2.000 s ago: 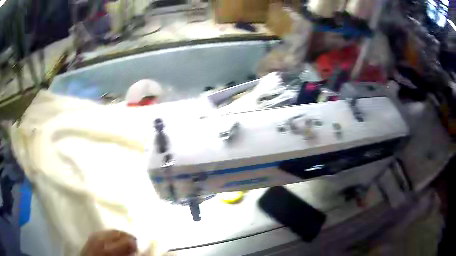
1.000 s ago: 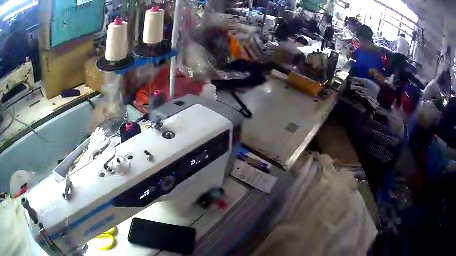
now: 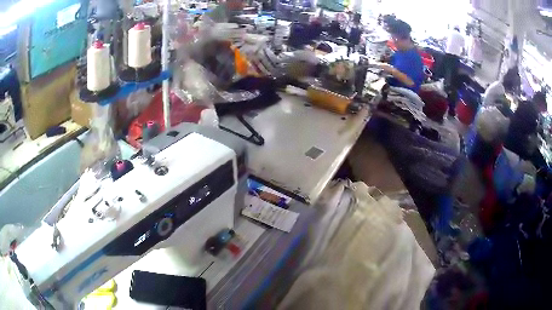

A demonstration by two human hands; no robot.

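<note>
The white industrial sewing machine (image 3: 139, 212) with a blue stripe and black control panel stands at the left. A layered cream cloth bundle (image 3: 363, 248) hangs at the right of the sewing table, near the bottom centre. A bit of white cloth shows at the far left edge, beside the machine's head end. The needle area is cut off by the picture's lower left edge. Neither of my hands is in the picture.
A black smartphone (image 3: 168, 289) and yellow-handled snips (image 3: 101, 296) lie before the machine. A paper label (image 3: 270, 214) and a small case with red bits (image 3: 223, 243) lie right. Thread cones (image 3: 139, 46) stand behind. A person in blue (image 3: 407, 63) sits farther back.
The view has swung right from the needle end to the cream bundle. A hand and the cream cloth at the left, seen earliest, have left the picture, except for a bit of cloth.
</note>
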